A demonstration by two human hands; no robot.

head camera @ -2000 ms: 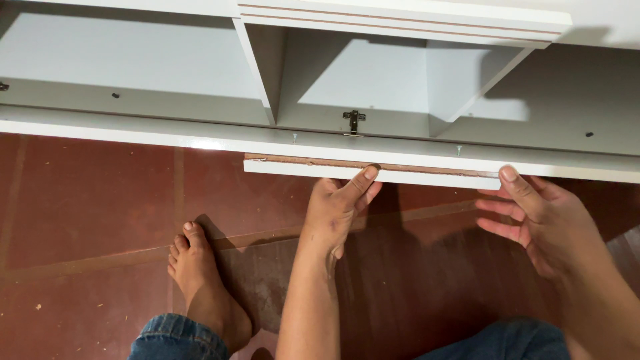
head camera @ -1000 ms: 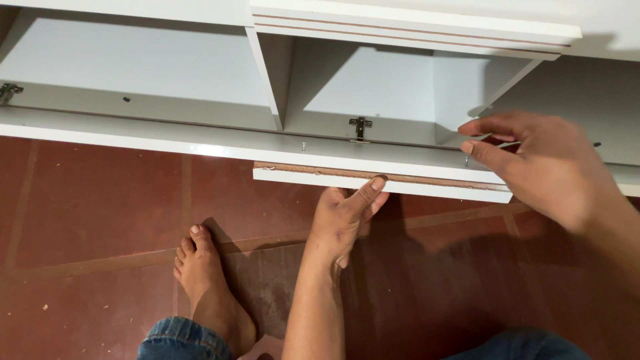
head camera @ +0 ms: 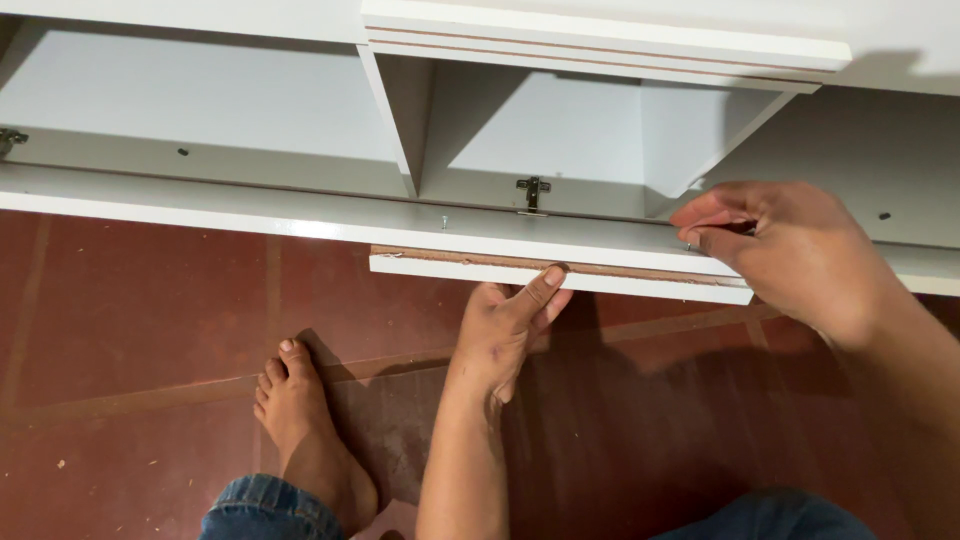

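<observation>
A white board strip with a rough brown edge (head camera: 450, 268) lies along the front of a long white panel (head camera: 322, 217). My left hand (head camera: 510, 322) grips the strip near its middle, thumb on top and fingers beneath. At the panel's right part, my right hand (head camera: 787, 251) pinches a small metal screw (head camera: 689, 246) between thumb and fingertips; its tip end shows just below them. Another small screw (head camera: 445, 222) stands upright in the panel, left of my left hand. Behind the panel, a metal hinge (head camera: 532, 193) sits at the middle compartment's edge.
The white cabinet has open compartments, split by an upright divider (head camera: 390, 120). A grooved white board (head camera: 600, 45) juts out above the middle one. Another hinge (head camera: 10, 141) is at the far left. My bare foot (head camera: 307, 420) rests on the red tiled floor (head camera: 150, 315).
My right hand has left the right end of the strip and moved up to the screw at the panel's right part. My left hand has stayed on the strip.
</observation>
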